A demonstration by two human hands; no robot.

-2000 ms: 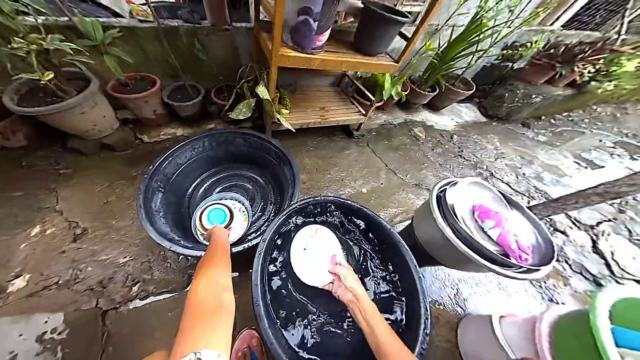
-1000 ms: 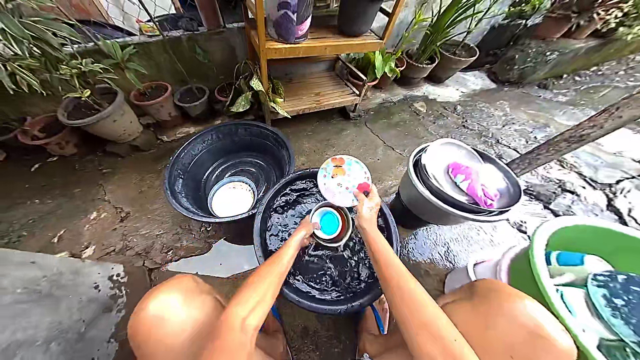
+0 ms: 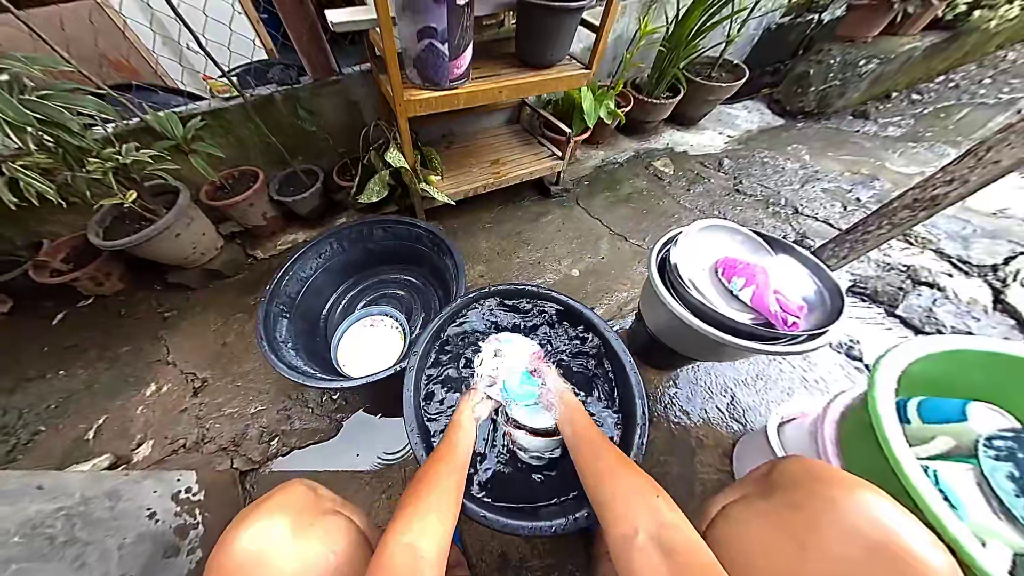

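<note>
Both hands are in the water of a round black plastic basin [image 3: 416, 400] between my knees. My left hand [image 3: 482, 402] is at the left side of a white plate [image 3: 509, 352] and a small turquoise dish [image 3: 521, 386]; my right hand [image 3: 555, 390] is at their right side. Splashing water blurs the fingers and the dishes' edges. Just below the hands a stack of light bowls [image 3: 534, 440] sits in the water. To the left, a second black basin [image 3: 280, 320] holds a container with a white plate [image 3: 370, 346] in it.
At right stands a grey tub [image 3: 680, 324] bearing metal pans [image 3: 704, 264] and a pink cloth [image 3: 760, 294]. A green tub [image 3: 884, 400] with dishes is at lower right. A wooden shelf [image 3: 496, 88] and potted plants [image 3: 172, 228] line the back. A wooden pole [image 3: 920, 192] slants in from the right.
Two seconds ago my left hand was at dishes in the left basin; a second ago both hands held dishes above the middle basin. Now the hands and dishes are down in its splashing water.
</note>
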